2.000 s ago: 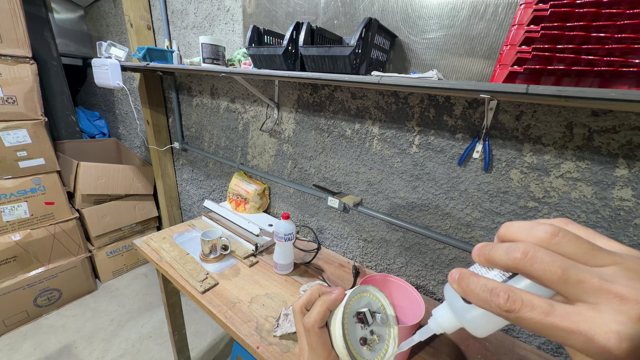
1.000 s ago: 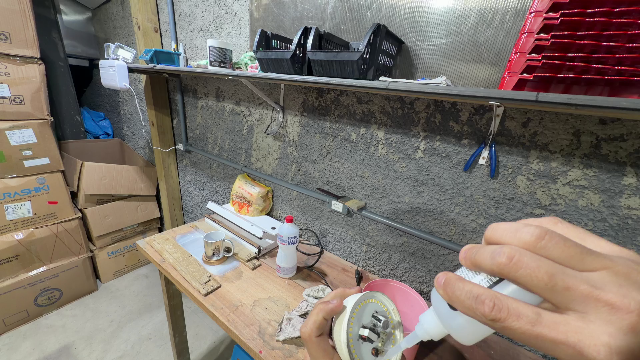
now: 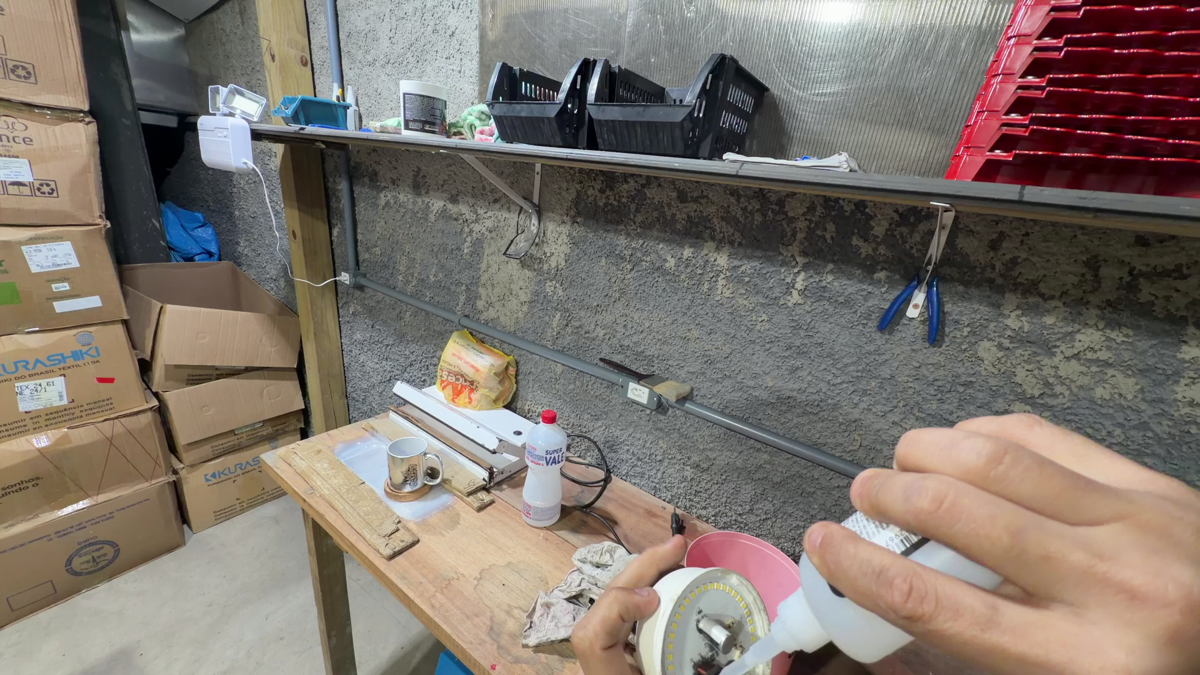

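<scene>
My left hand point(image 3: 623, 605) grips the rim of a round white LED lamp point(image 3: 717, 623) whose inner board, ringed with small LEDs, faces up and toward me. In my right hand point(image 3: 1012, 562) is a translucent white squeeze bottle point(image 3: 858, 595), tipped down to the left, its nozzle tip at the lower part of the lamp's board. Behind the lamp sits a pink bowl point(image 3: 750, 562), partly hidden by it and by the bottle. A crumpled, stained cloth point(image 3: 572, 595) lies on the workbench just left of the lamp.
On the wooden workbench point(image 3: 450, 572) stand a white bottle with a red cap point(image 3: 545, 469) and a mug point(image 3: 411, 464), near wooden boards point(image 3: 352, 497) and a black cable point(image 3: 595, 478). Blue-handled pliers point(image 3: 917, 295) hang below the shelf point(image 3: 656, 159). Cardboard boxes point(image 3: 225, 328) are stacked left.
Both hands have moved slightly lower in the view. The lamp has turned a little, and the bottle's nozzle has shifted from the lamp's right edge to the lower part of its board.
</scene>
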